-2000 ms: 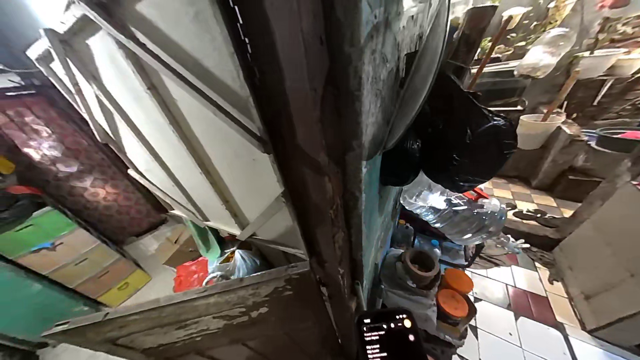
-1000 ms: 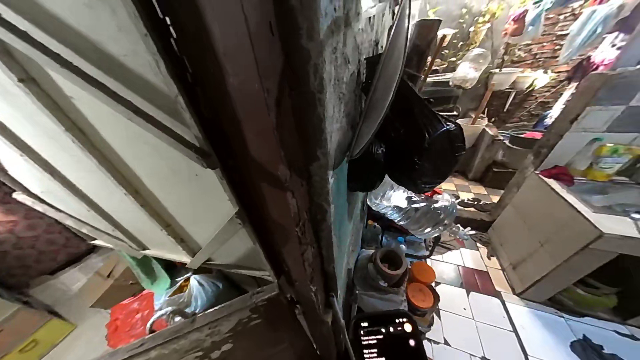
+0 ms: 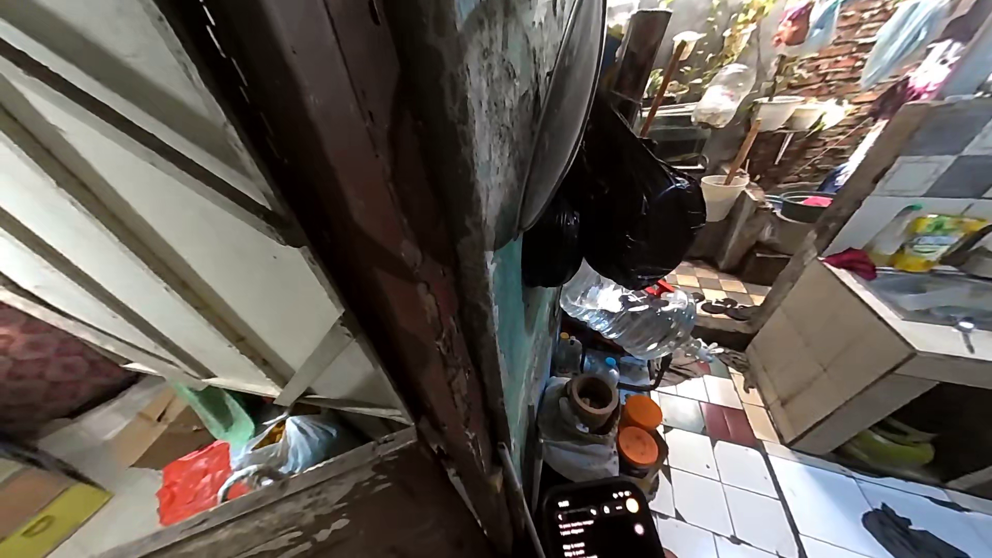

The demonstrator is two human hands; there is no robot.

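A black smartphone [image 3: 601, 521] with a lit screen is held upright at the bottom edge, right of centre. A sliver of a fingertip shows by its lower right side, seemingly part of my right hand [image 3: 669, 552]; the rest of that hand is out of frame. My left hand is not in view. Just beyond the phone stand a round clay-coloured vessel [image 3: 594, 401] and jars with orange lids [image 3: 638, 446]. Above them, a large clear plastic water bottle [image 3: 632, 310] lies tilted under black plastic bags [image 3: 639, 209] hanging at the wall.
A worn brown door frame [image 3: 372, 232] and wall edge stand close ahead. At left are a pale slatted panel [image 3: 194, 225], a low wooden barrier [image 3: 310, 496] and a red plastic bag [image 3: 192, 480]. A tiled sink counter [image 3: 833, 349] stands right; dark cloth [image 3: 903, 535] lies on white floor tiles.
The view has swung to the right, bringing the sink counter and the dark cloth on the floor into sight. The smartphone stays at the bottom of the view.
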